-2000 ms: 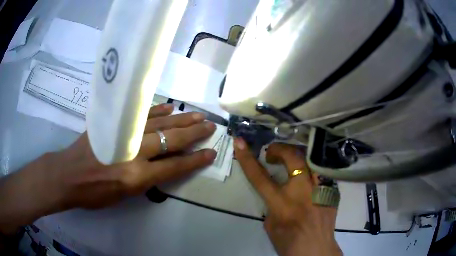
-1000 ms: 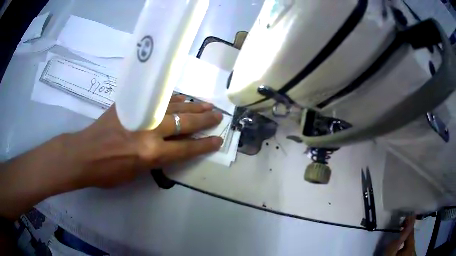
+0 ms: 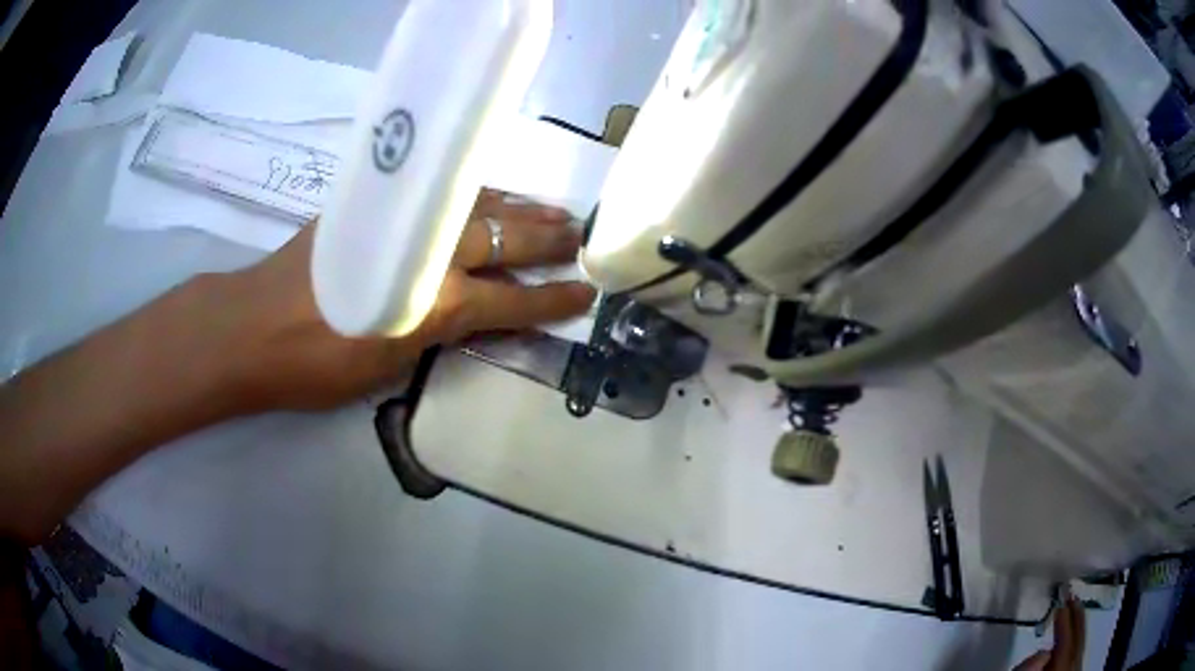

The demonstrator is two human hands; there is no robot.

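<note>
My left hand (image 3: 406, 295) lies flat, with a ring on one finger, pressing a white fabric piece (image 3: 573, 325) on the machine bed (image 3: 564, 465) left of the needle area. The lamp head hides part of this hand. The shiny needle plate (image 3: 616, 387) shows beside the fabric. The presser foot area is partly hidden by the machine head (image 3: 773, 144). My right hand (image 3: 1064, 640) is small and cut off at the bottom right edge; what it holds, if anything, cannot be made out.
The white lamp (image 3: 406, 171) hangs over my left hand. A template with handwritten numbers (image 3: 236, 167) lies on white cloth (image 3: 157, 207) at the left. Black snips (image 3: 941, 544) lie right on the bed. A ribbed knob (image 3: 805, 456) sits below the machine head.
My right hand has left the needle area for the bottom right edge. My left hand and the fabric have moved up and away from the bed's front, uncovering more of the needle plate. The view has shifted.
</note>
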